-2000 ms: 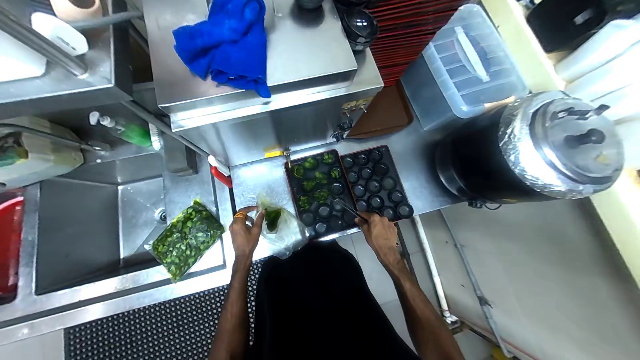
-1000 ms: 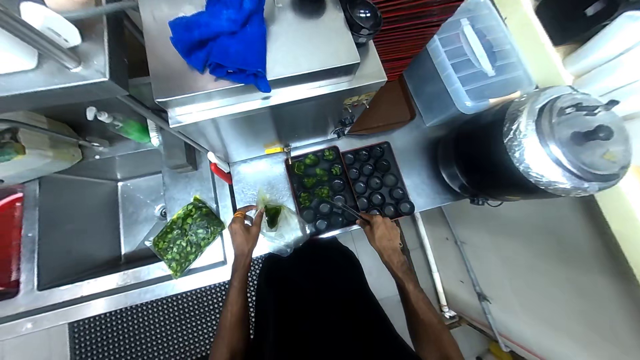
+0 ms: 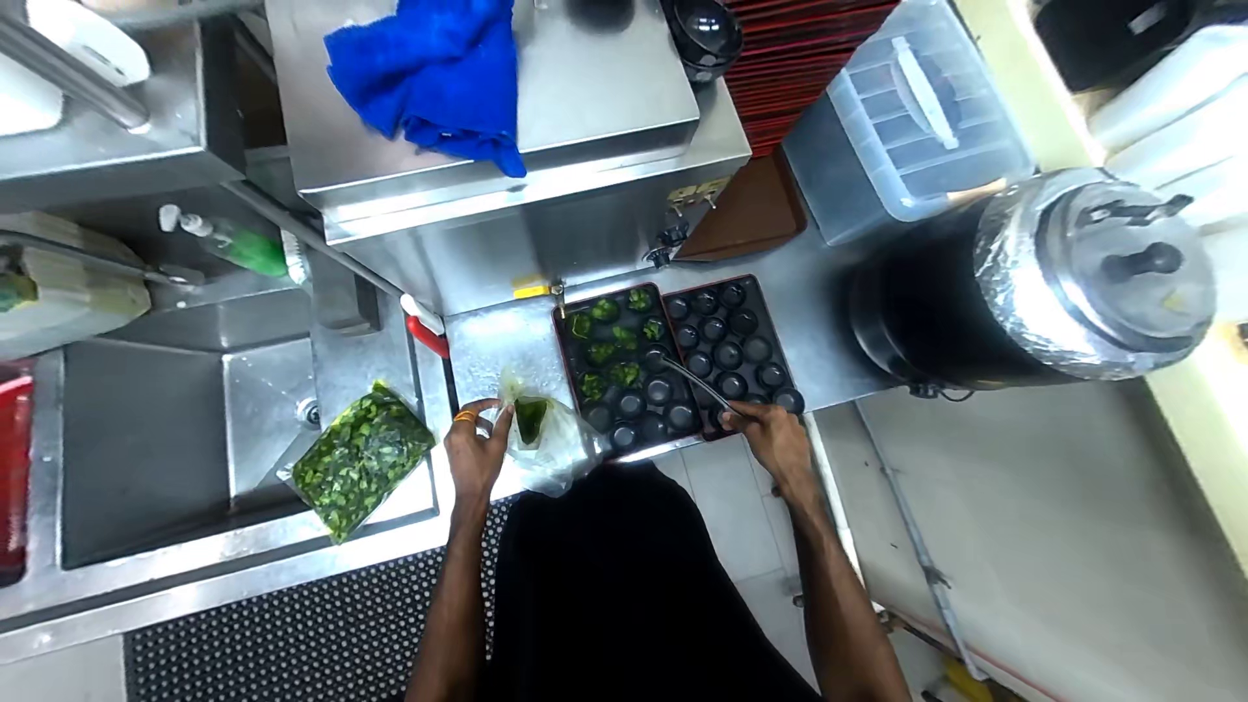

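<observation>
My left hand (image 3: 478,444), with an orange band on a finger, grips the rim of a clear plastic bag (image 3: 554,450) that has dark green leafy food inside. In my right hand (image 3: 770,439) is a pair of metal tongs or chopsticks (image 3: 700,382), its tip over the left tray. That dark tray (image 3: 563,336) holds small black cups, several of them with green leafy pieces in the upper and left part. A second dark tray (image 3: 780,336) of black cups, which look empty, lies against its right side. A sealed bag of chopped greens (image 3: 363,460) lies by the sink's right edge.
A steel sink (image 3: 146,429) is at left, with a green spray bottle (image 3: 239,244) behind it. A red-handled tool (image 3: 427,336) lies near the bag. Behind are a steel appliance (image 3: 585,166) with a blue cloth (image 3: 439,78), a lidded plastic bin (image 3: 907,127) and a foil-wrapped urn (image 3: 1033,283).
</observation>
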